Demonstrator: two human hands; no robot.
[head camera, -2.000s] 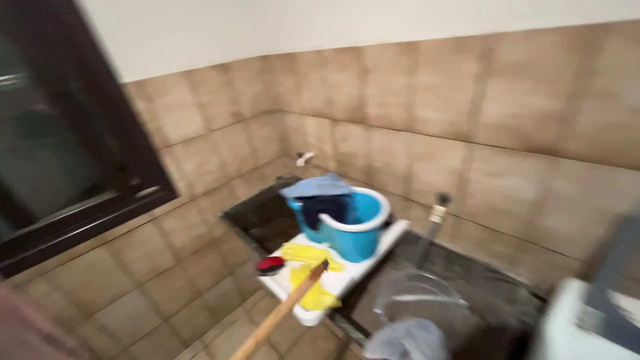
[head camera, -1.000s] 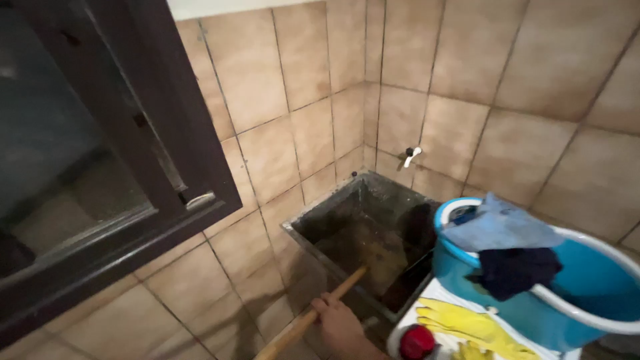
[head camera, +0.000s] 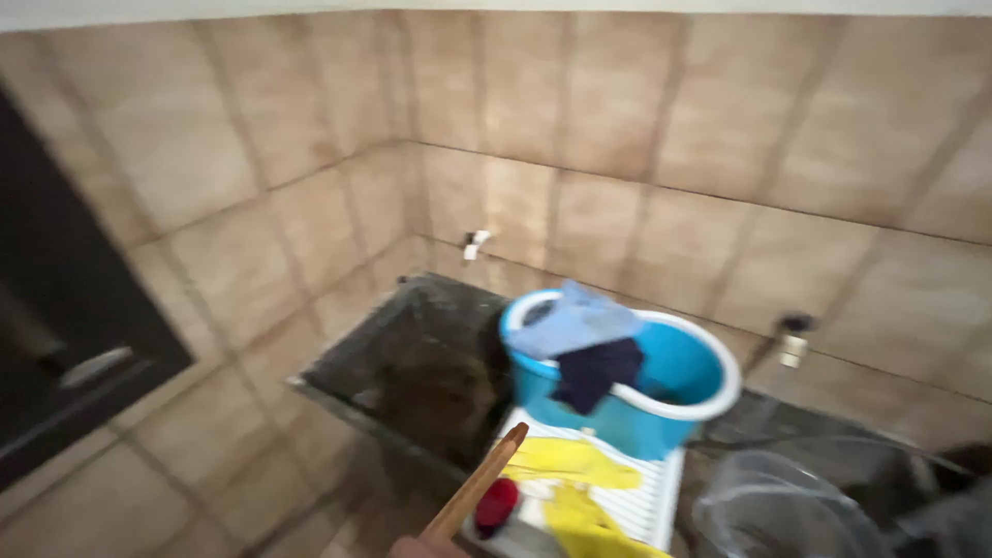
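Note:
At the bottom edge, one hand (head camera: 428, 547) grips a wooden stick (head camera: 479, 482); only a small part of the fingers shows, and I take it for my left hand, as its side is hard to tell. The stick's tip points up over the front of a white ribbed washboard (head camera: 659, 496). Yellow rubber gloves (head camera: 573, 463) lie on the board beside a red object (head camera: 496, 505). Behind them stands a blue bucket (head camera: 643, 426) with a white rim. A light blue cloth (head camera: 575, 322) and a dark cloth (head camera: 595, 372) hang over it. My other hand is out of view.
A dark stone sink basin (head camera: 403, 364) lies left of the bucket, below a white tap (head camera: 474, 245). Another tap (head camera: 792, 350) is at right, above a clear plastic container (head camera: 783, 504). Tiled walls meet behind the basin. A dark window frame (head camera: 132, 325) is at left.
The stick's tip was over the basin one second ago and is now over the washboard. The view has swung right.

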